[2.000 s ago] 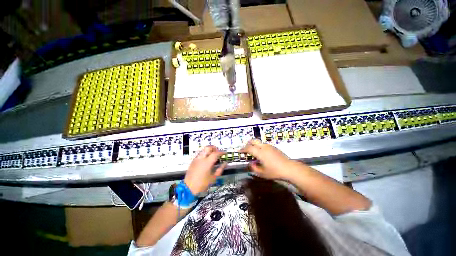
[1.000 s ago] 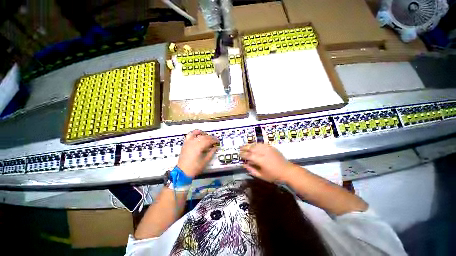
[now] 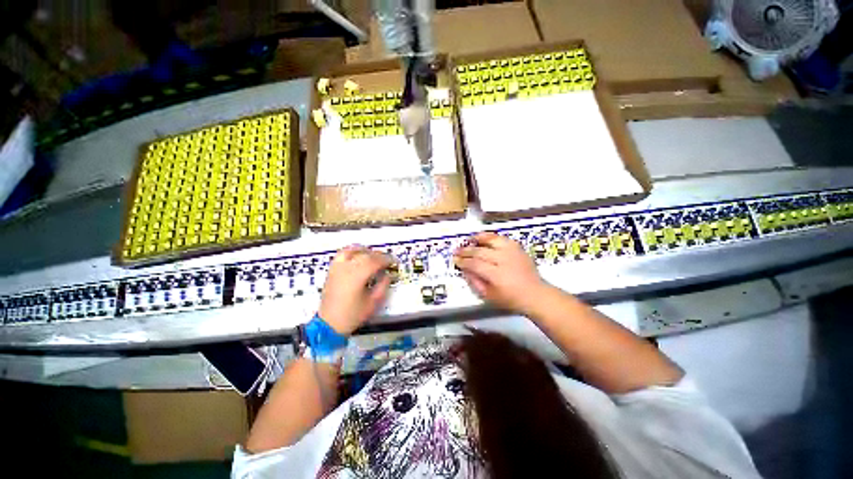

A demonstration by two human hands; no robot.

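Observation:
The PCB panel [image 3: 281, 279] in front of me is a white-and-black strip on the pale line. My left hand [image 3: 355, 285] is over its middle, fingertips at a small yellow transformer [image 3: 418, 267] area; something yellowish shows at the fingertips, too small to tell if gripped. My right hand [image 3: 491, 268] is over the panel's right part, fingers bent down and hiding what they touch. Two loose transformers [image 3: 434, 294] lie between my hands at the line's near edge.
Beyond the line stand a full left tray [image 3: 213, 187], a middle tray [image 3: 388, 201] under the hanging dispenser [image 3: 416, 122], and a right-hand tray [image 3: 552, 140]. Filled panels [image 3: 697, 231] lie to the right. A phone [image 3: 238, 367] with a cable is at the near left. A fan [image 3: 774, 28] is behind.
The loose row at the near edge has shrunk to two transformers. Yellow blocks now show on the panel between my hands. The panels have shifted slightly right. Both hands have moved apart.

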